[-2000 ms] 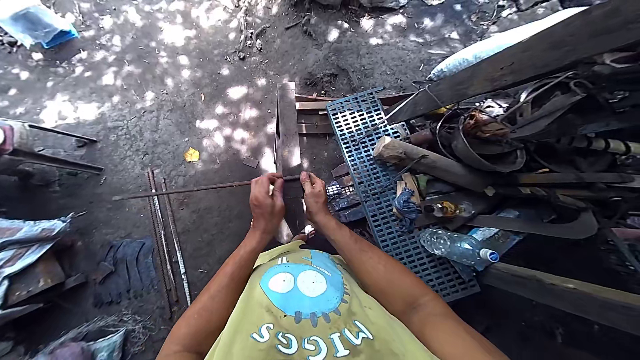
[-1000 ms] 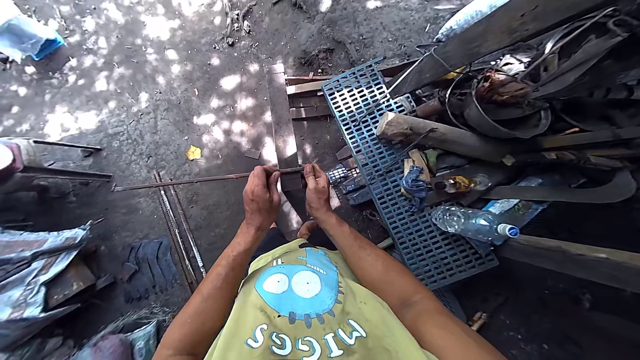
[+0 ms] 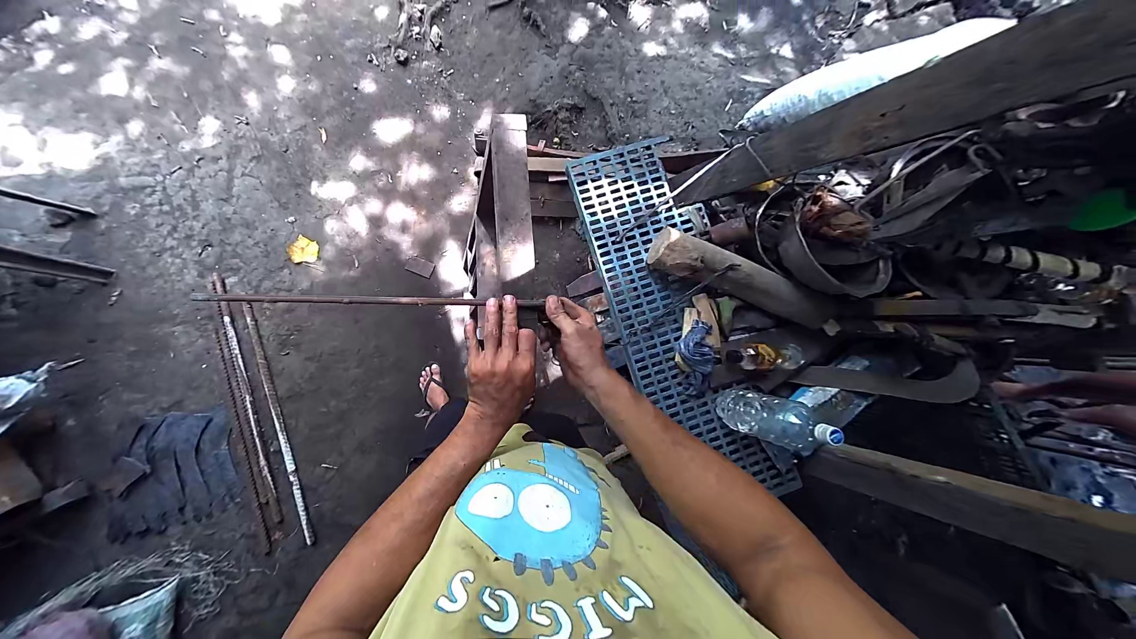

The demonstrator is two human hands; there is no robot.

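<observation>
A long thin rusty metal rod (image 3: 382,300) lies crosswise over a metal beam (image 3: 510,200) and reaches far to the left. My left hand (image 3: 501,364) rests on it at the beam with its fingers extended, pressing flat rather than wrapped around. My right hand (image 3: 577,342) grips the rod's right end between thumb and fingers. Something dark sits under the right fingers, but it is too hidden to name. Below the hands, part of the beam is covered by them.
A blue plastic grate (image 3: 630,257) stands right of the beam, with a cut log (image 3: 737,275) and a plastic bottle (image 3: 777,419) on it. Several steel bars (image 3: 275,417) lie on the ground at left, near a yellow leaf (image 3: 303,249). A wooden plank (image 3: 896,106) crosses the upper right.
My left hand has gone from closed around the rod to lying on it with fingers extended. The right hand still holds the rod's right end.
</observation>
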